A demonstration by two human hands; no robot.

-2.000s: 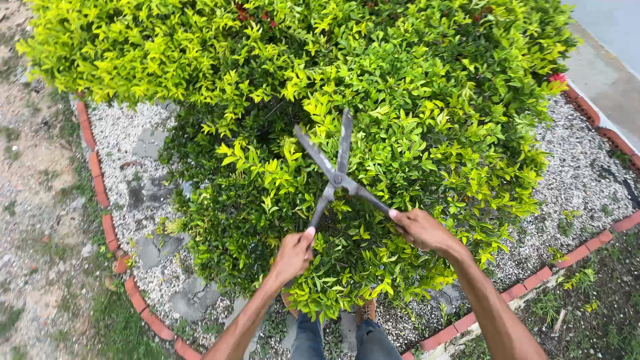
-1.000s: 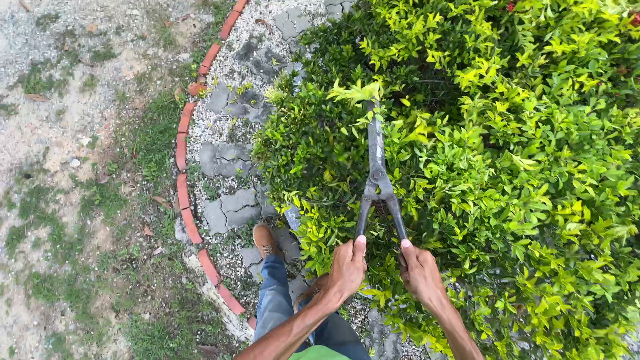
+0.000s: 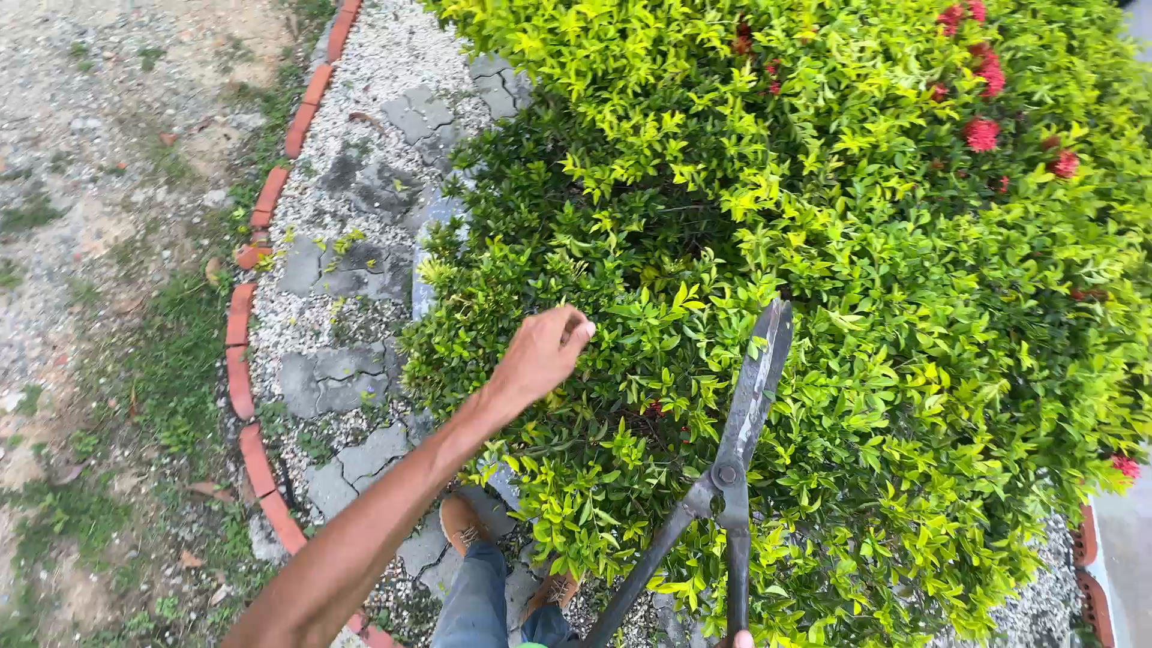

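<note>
Hedge shears (image 3: 727, 477) with dark metal handles lie over the leafy bush (image 3: 864, 342), their blades together and pointing up. Only a fingertip of my right hand (image 3: 743, 640) shows, on the right handle at the bottom edge; the rest of it is out of view. My left hand (image 3: 551, 346) is off the shears, above the bush's left part, with its fingers curled. Whether a small leaf or twig is between those fingers, I cannot tell. A bit of green leaf clings to the blades.
Grey paving stones (image 3: 346, 378) and white gravel (image 3: 315, 319) run left of the bush, bordered by red bricks (image 3: 238, 382). Bare soil with grass patches (image 3: 171, 387) lies beyond. My boots (image 3: 463, 524) stand beside the bush. Red flowers (image 3: 981, 135) grow at upper right.
My left hand has let go of the shears' left handle and moved up and left over the bush. The blades, spread two seconds ago, are together. The view has shifted.
</note>
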